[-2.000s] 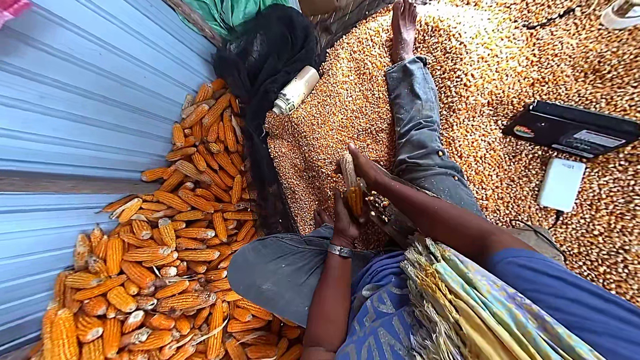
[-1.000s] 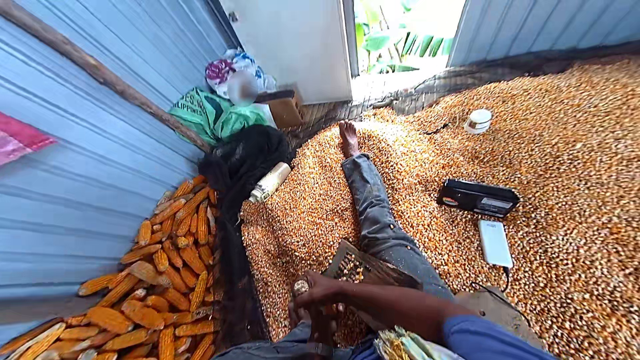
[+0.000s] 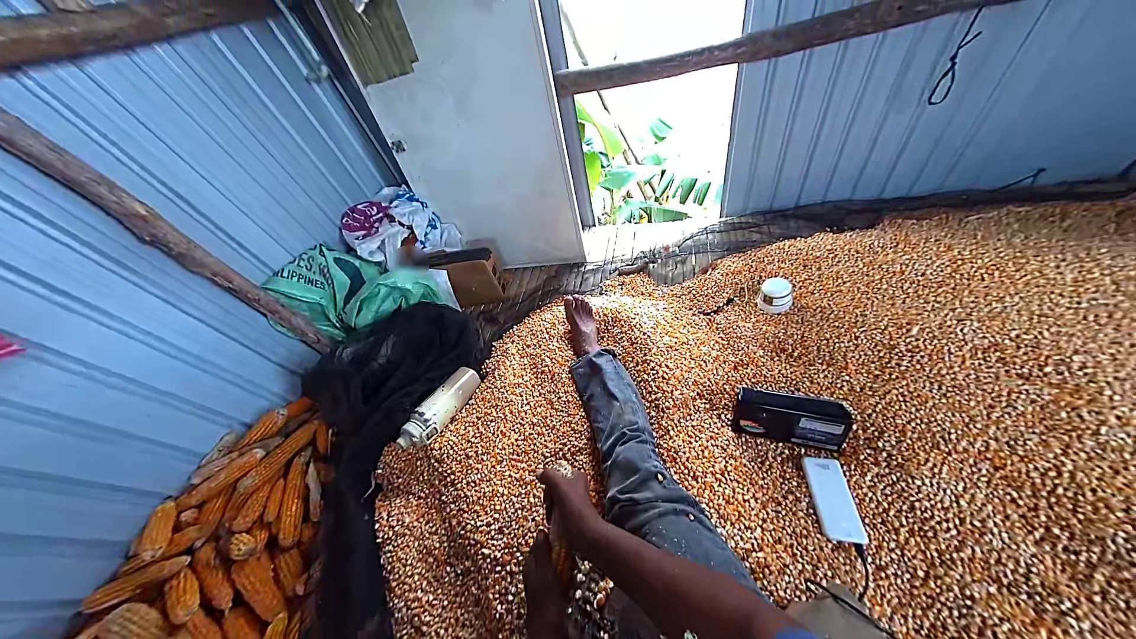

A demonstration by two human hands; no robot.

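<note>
An ear of maize (image 3: 561,552) stands roughly upright between my hands, with its pale tip showing above my fingers. My right hand (image 3: 568,501) is closed around its upper part. Lower down, at the bottom edge of the view, my left hand (image 3: 543,581) is against the lower part of the ear, its fingers mostly hidden. Loose maize kernels (image 3: 470,532) lie in a deep spread around both hands and my outstretched leg. To the left, whole orange ears (image 3: 257,497) are heaped beside a bunched black net (image 3: 390,355).
A pale bottle (image 3: 441,406) lies by the net. On the kernels rest a black radio-like device (image 3: 792,417), a white power bank (image 3: 834,499) with a cable and a white-lidded jar (image 3: 775,295). Bags (image 3: 324,284) and a cardboard box (image 3: 477,277) stand near the white door (image 3: 484,133).
The view has tilted up strongly toward the doorway. Both hands stay together at the ear, while the metal-looking piece beside them earlier is now mostly out of sight.
</note>
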